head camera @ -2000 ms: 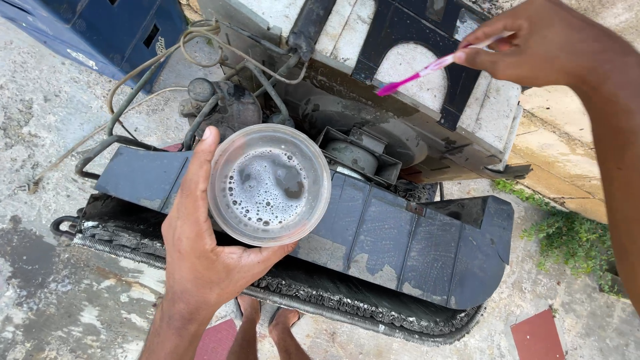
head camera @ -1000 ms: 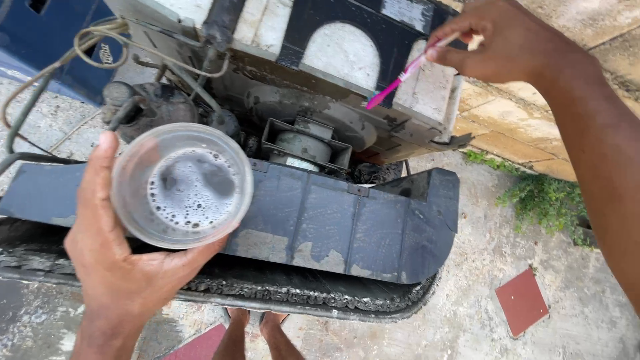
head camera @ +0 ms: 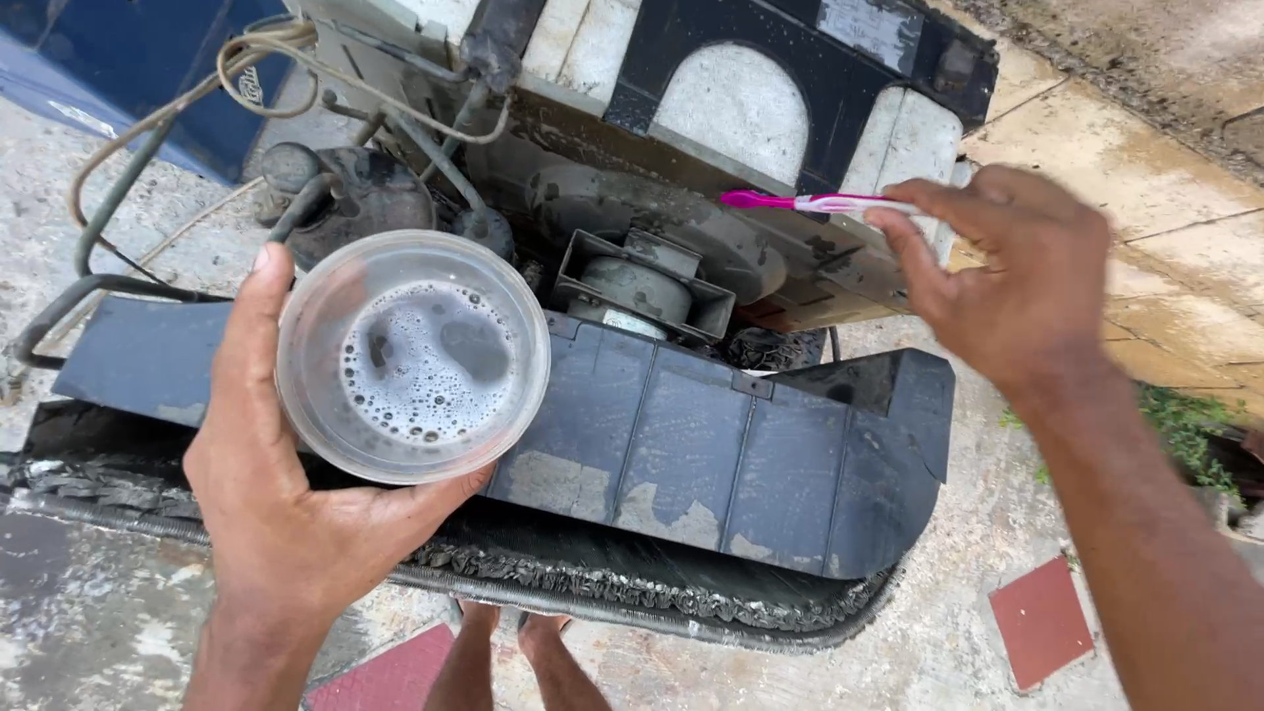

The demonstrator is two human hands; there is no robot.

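Observation:
My left hand (head camera: 296, 484) grips a round clear plastic tub (head camera: 413, 355) that holds grey, foamy liquid. In my right hand (head camera: 1017, 267) is a pink and white toothbrush (head camera: 820, 203), held by one end; its pink end points left over the opened appliance, which looks like an air conditioner unit. Under the brush sits a metal-framed motor (head camera: 642, 286), wet and grimy. A dark grey plastic shroud (head camera: 691, 434) lies below the motor, with pale worn patches. Along its lower side runs a curved finned coil (head camera: 632, 592). A dark compressor (head camera: 370, 197) stands behind the tub.
Beige cable and bent pipes (head camera: 267, 69) loop at the upper left, beside a blue panel (head camera: 148, 69). The black and white housing (head camera: 731, 99) stands behind the motor. Green plants (head camera: 1190, 434) grow at the right. My feet are on the concrete floor below the coil.
The toothbrush pointed down and left a second ago and now lies nearly level. My left hand has kept hold of the tub throughout. The view has shifted somewhat.

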